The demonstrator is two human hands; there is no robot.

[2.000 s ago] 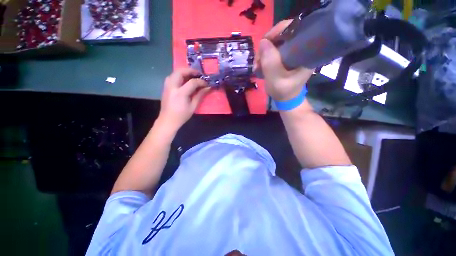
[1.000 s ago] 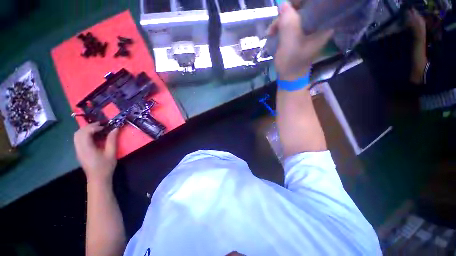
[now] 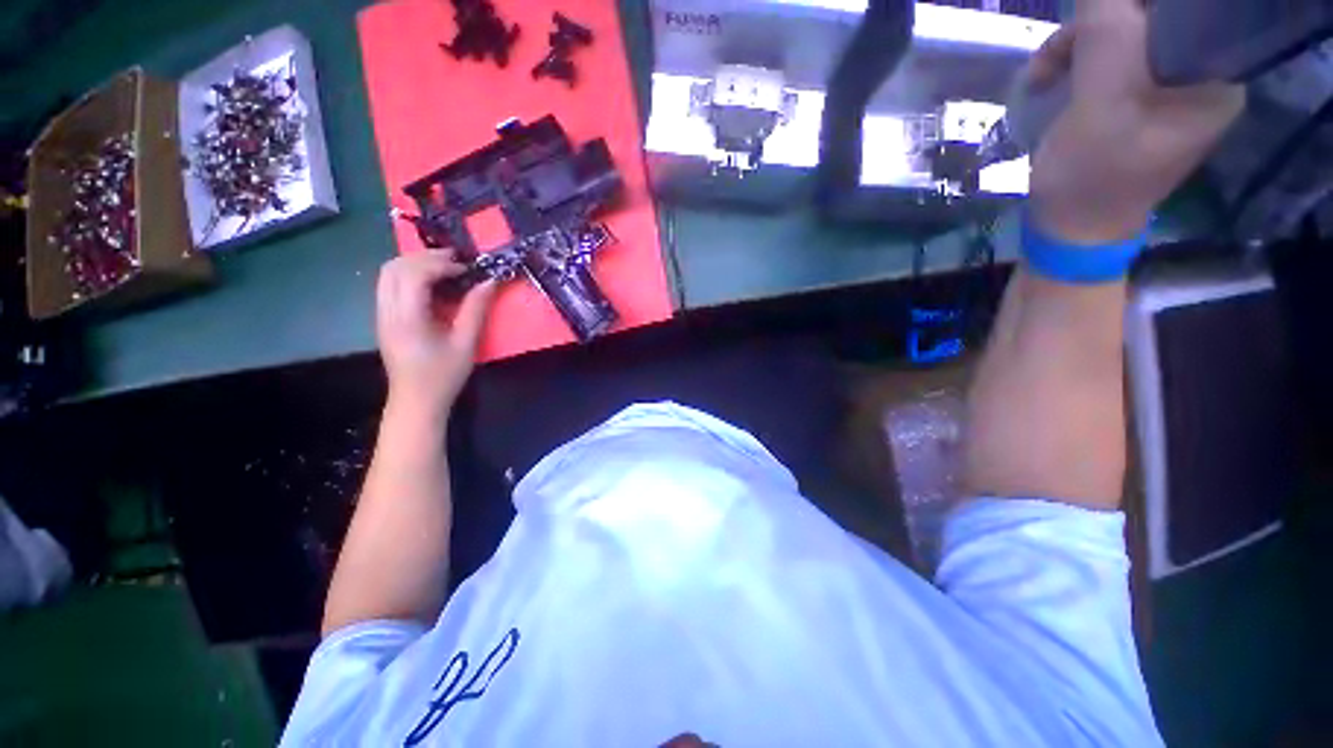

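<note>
A dark mechanical assembly [image 3: 534, 190] lies on the red mat [image 3: 395, 88], its square opening showing red and its grip-like arm pointing to the near right. My left hand [image 3: 428, 325] pinches the assembly's near left corner between thumb and fingers. My right hand [image 3: 1104, 139], with a blue wrist band, is at the upper right and holds the grey electric screwdriver [image 3: 1221, 37], which is cut off by the picture's edge. The tool's tip is near the right screw feeder [image 3: 958, 146] and is blurred. A second screw feeder [image 3: 743, 124] stands left of it.
Small black parts [image 3: 480, 32] lie at the mat's far end. A brown open carton [image 3: 183, 266] with red-and-silver parts and a white tray [image 3: 314, 161] with small metal parts stand at the left. A dark bin [image 3: 256, 541] is below the bench. A white-rimmed dark panel [image 3: 1213, 424] is at the lower right.
The view has swung to the right and then partly back. My right hand has moved the screwdriver from beside the assembly to the feeders. My left hand has stayed at the assembly.
</note>
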